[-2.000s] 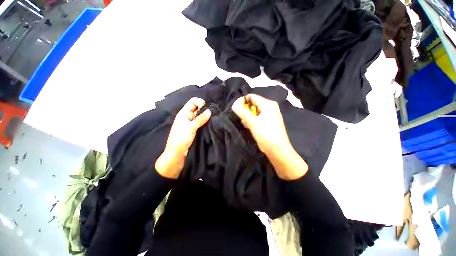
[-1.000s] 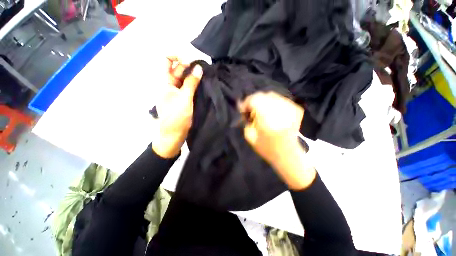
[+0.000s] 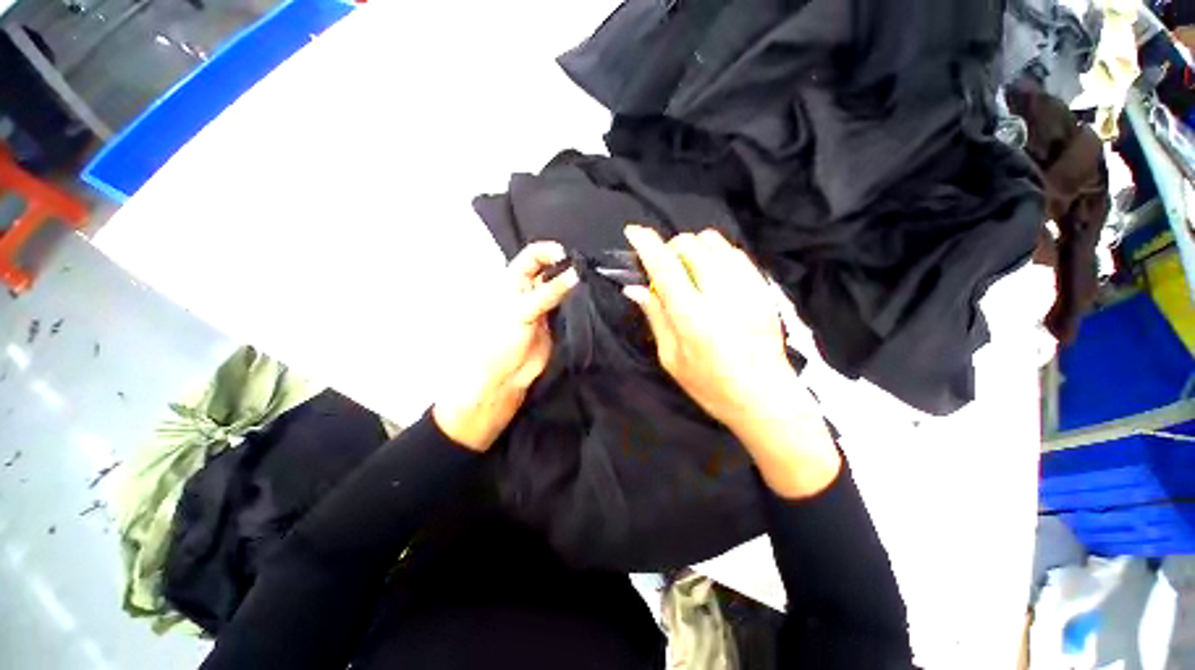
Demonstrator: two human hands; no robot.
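Observation:
A black garment (image 3: pixel 629 445) lies bunched at the near edge of the white table (image 3: pixel 393 170), reaching over the lap. My left hand (image 3: pixel 509 353) pinches a gathered fold of it between thumb and fingers. My right hand (image 3: pixel 718 327) is just right of that fold, palm down, with small thread snips (image 3: pixel 621 270) whose dark, shiny blades point left at the pinched cloth. The handle of the snips is hidden under my right fingers. Loose thread ends cannot be made out.
A large black garment pile (image 3: pixel 852 170) lies beyond and right, touching the worked piece. A brown garment (image 3: pixel 1077 196) is at the right edge. A blue bin (image 3: pixel 197 98) and red stool (image 3: pixel 29 223) stand left. Green cloth (image 3: pixel 164 484) with a black bundle (image 3: pixel 269 491) is lower left.
The garment, spread wide at first, was lifted and turned and is now more bunched. My left hand moved back down and inward from the upper left. The snip blades now show at the fold.

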